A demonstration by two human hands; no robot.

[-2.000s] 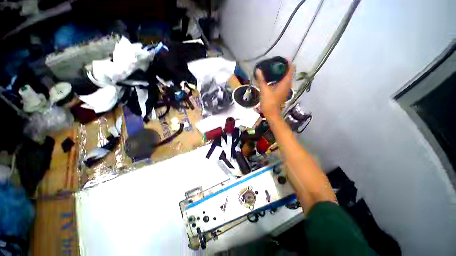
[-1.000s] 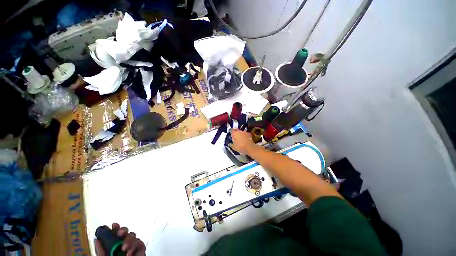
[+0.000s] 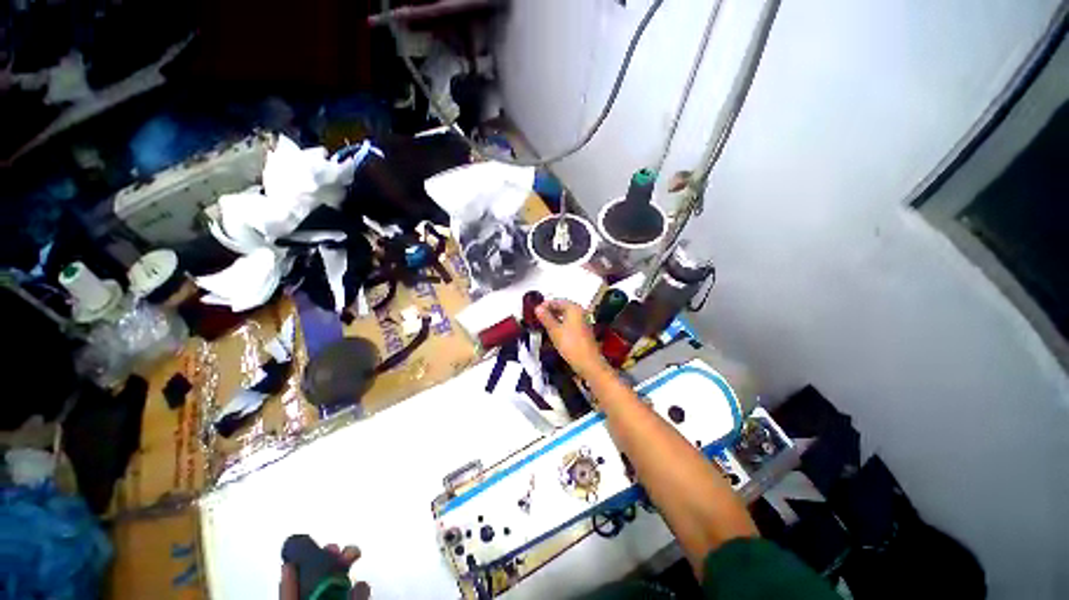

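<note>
My left hand (image 3: 336, 573) is at the bottom edge, partly cut off, closed around a dark thread cone (image 3: 307, 563) with a green end. My right hand (image 3: 567, 328) reaches over the white sewing machine head (image 3: 551, 471) with its blue stripe. Its fingertips are at a small upright red thread spool (image 3: 532, 306); whether they grip it is too small to tell. A second red spool (image 3: 498, 333) lies beside it. Another dark cone (image 3: 639, 211) with a green tip stands on the right stand disc. The left disc (image 3: 562, 239) holds no cone.
A grey cylinder (image 3: 676, 292) stands behind the machine by the wall. Black and white strips (image 3: 535, 381) lie near the spools. A dark round dish (image 3: 341, 372) is on the cardboard. White and black scraps (image 3: 252, 229) are heaped at the back; a blue bag (image 3: 53, 545) is at left.
The cone first in my right hand now stands on the right disc. My right hand has come down, then shifted from the strips to the red spool. My left hand has come into view with a cone.
</note>
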